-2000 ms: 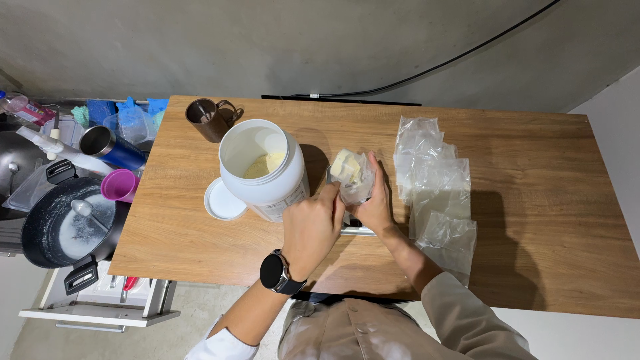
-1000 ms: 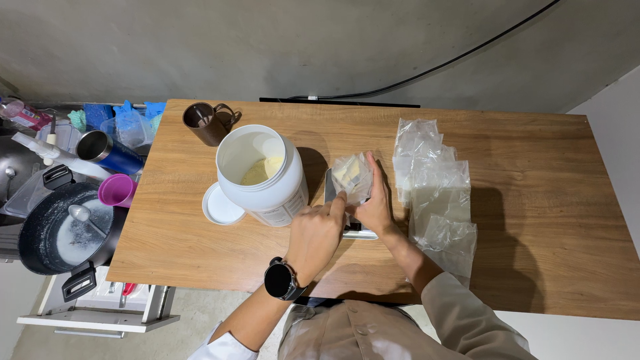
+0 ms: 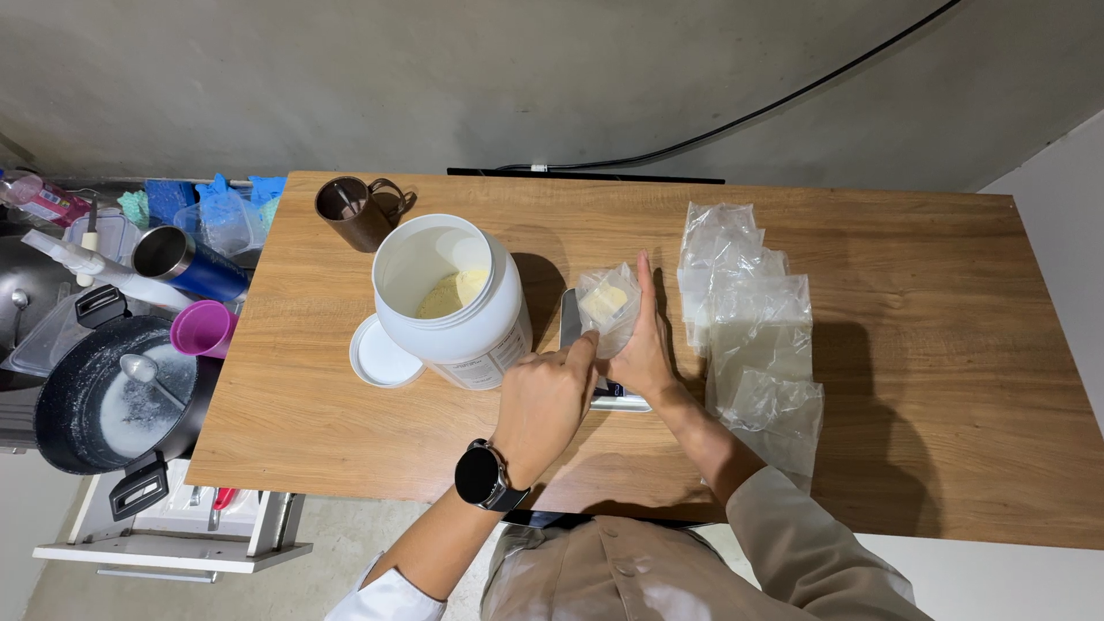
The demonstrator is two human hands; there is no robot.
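My right hand (image 3: 642, 345) is wrapped around a small clear plastic bag (image 3: 609, 302) with pale yellow powder in it. At the bag's lower left, my left hand (image 3: 548, 401) has its fingers closed against the plastic; whether they pinch the bag or something else is hidden. Below the bag a flat silver kitchen scale (image 3: 623, 403) shows in part. To the left stands a large white plastic tub (image 3: 509, 302), open, with pale yellow powder (image 3: 448, 293) inside. Its white lid (image 3: 385, 352) lies beside it. Overlapping clear plastic bags (image 3: 759, 336) lie right of my right hand.
A brown mug (image 3: 355, 220) with a spoon stands behind the tub. Left of the wooden table (image 3: 931, 345) are a black pot (image 3: 69, 410) with white residue and a spoon, a pink cup (image 3: 204, 328), a blue tumbler (image 3: 203, 272) and an open drawer (image 3: 164, 552).
The powder stood high at the bag's mouth two seconds ago and now sits lower inside it. My left hand has shifted slightly at the bag's lower edge.
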